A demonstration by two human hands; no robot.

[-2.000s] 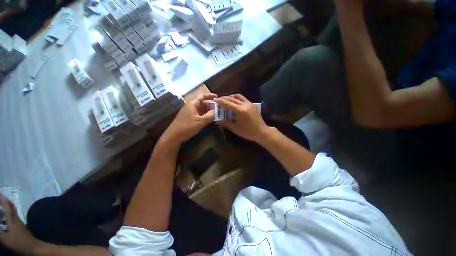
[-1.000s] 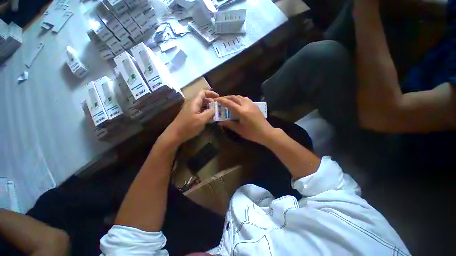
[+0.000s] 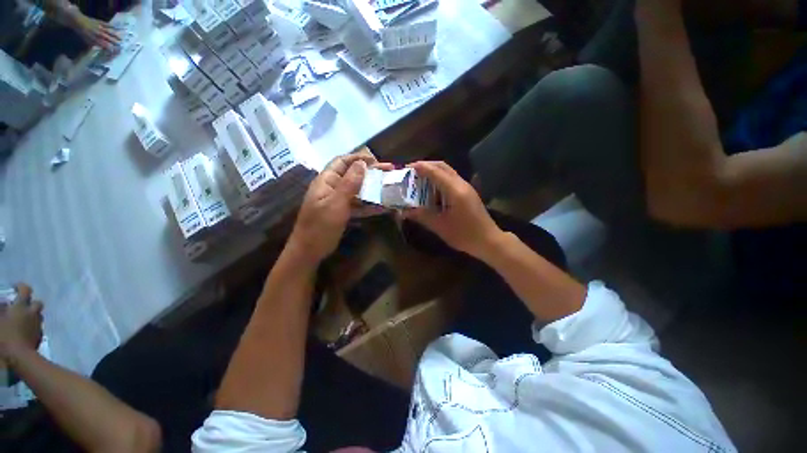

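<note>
A slim white printed carton point(image 3: 412, 189) is held over my lap, its near end turned to the left with a white flap or insert point(image 3: 373, 188) standing out of it. My right hand point(image 3: 449, 203) is closed round the carton's body from the right. My left hand point(image 3: 329, 200) is at the left end, thumb and fingers pinching the white flap or insert; which of the two it is I cannot tell. The far end of the carton is hidden in my right hand.
Stacked white cartons point(image 3: 248, 150) stand at the table edge, with more rows behind. Loose cartons and papers point(image 3: 409, 88) lie at the table's right. A brown corrugated box point(image 3: 403, 341) is between my knees. Another person's arm point(image 3: 690, 150) is at right, others' hands at left.
The carton's left end now shows open with a white piece standing out, where before it was between my fingers. My hands have moved slightly apart. Another person's hand has appeared at the far left.
</note>
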